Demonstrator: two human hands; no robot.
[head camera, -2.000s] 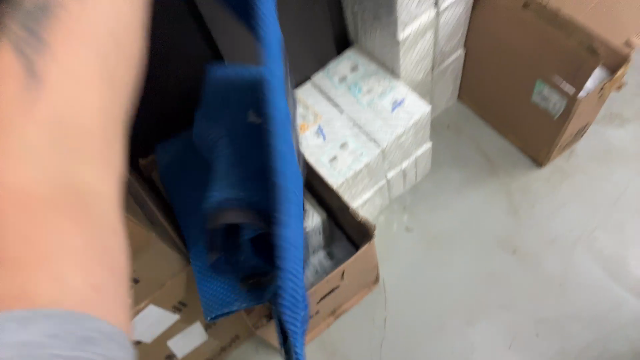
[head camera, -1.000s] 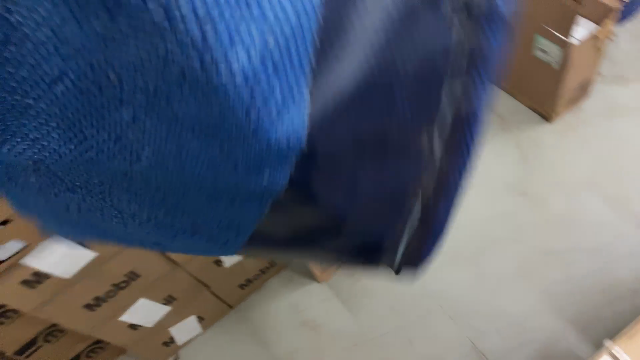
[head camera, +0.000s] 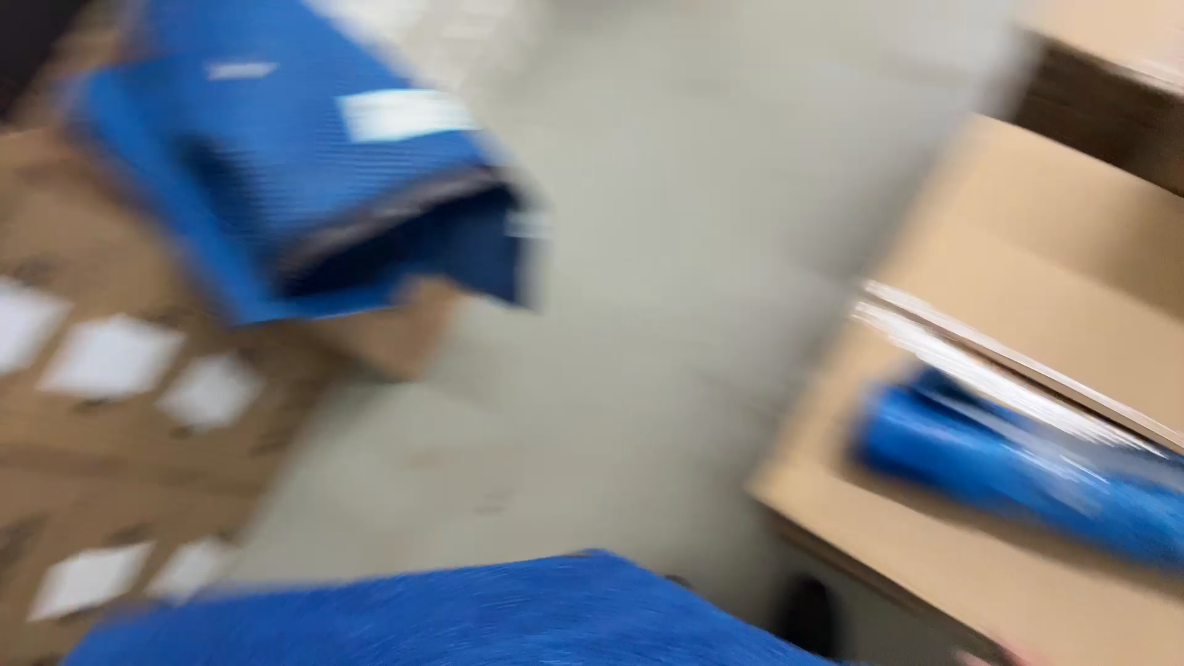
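Observation:
Blue textured material (head camera: 444, 620) spans the bottom edge of the head view, close to the camera; what holds it is hidden. A blue mat or folded bag (head camera: 305, 176) with a dark open fold and a white label lies over boxes at the upper left. At the right, a blue roll in clear plastic (head camera: 999, 472) rests on a cardboard surface. Only a blurred sliver of skin, which seems to be my right hand (head camera: 999, 657), shows at the bottom right by the cardboard's edge; its grip cannot be made out. My left hand is out of sight.
Stacked cardboard boxes (head camera: 120, 462) with white labels fill the left side. A grey floor (head camera: 573, 398) runs between them and the cardboard carton (head camera: 1045, 277) at the right. A dark shoe (head camera: 807, 615) is near the bottom. Everything is motion-blurred.
The large blue material that covered the upper left one second ago now shows only along the bottom. The view has swung, bringing the wrapped blue roll in at the right.

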